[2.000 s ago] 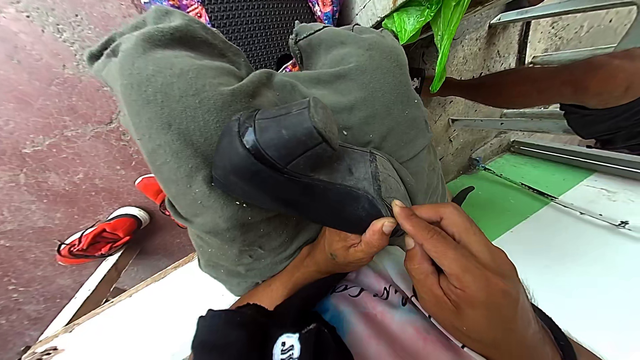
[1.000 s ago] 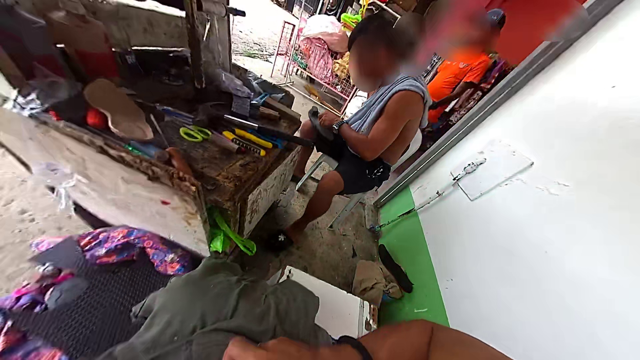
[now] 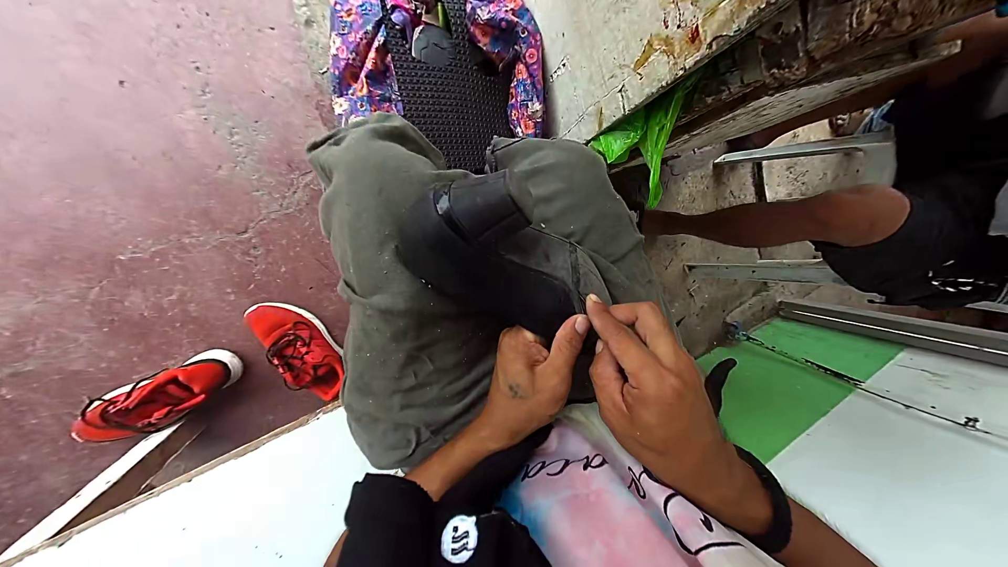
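Note:
A black heeled shoe [image 3: 488, 268] lies sole up across my lap, on grey-green trousers, its block heel pointing away from me. My left hand [image 3: 531, 374] grips the near part of the shoe, with the thumb on the edge of the sole. Beside that thumb, the fingertips of my right hand [image 3: 650, 378] are pinched together at the same edge. Whether they hold a thread or a small tool there is too small to tell. The toe end is hidden behind my hands.
Two red sneakers [image 3: 295, 350] rest on the reddish floor at the left. A worn wooden bench [image 3: 630, 47] with a green plastic bag [image 3: 657, 130] stands at the upper right. Another person's bare leg [image 3: 787, 216] and a metal chair frame are at the right, beside a green and white wall [image 3: 795, 382].
The view swung up to the bench and a seated person, then back down to my lap. The shoe lies much as it did two seconds ago, with both my hands at its near end.

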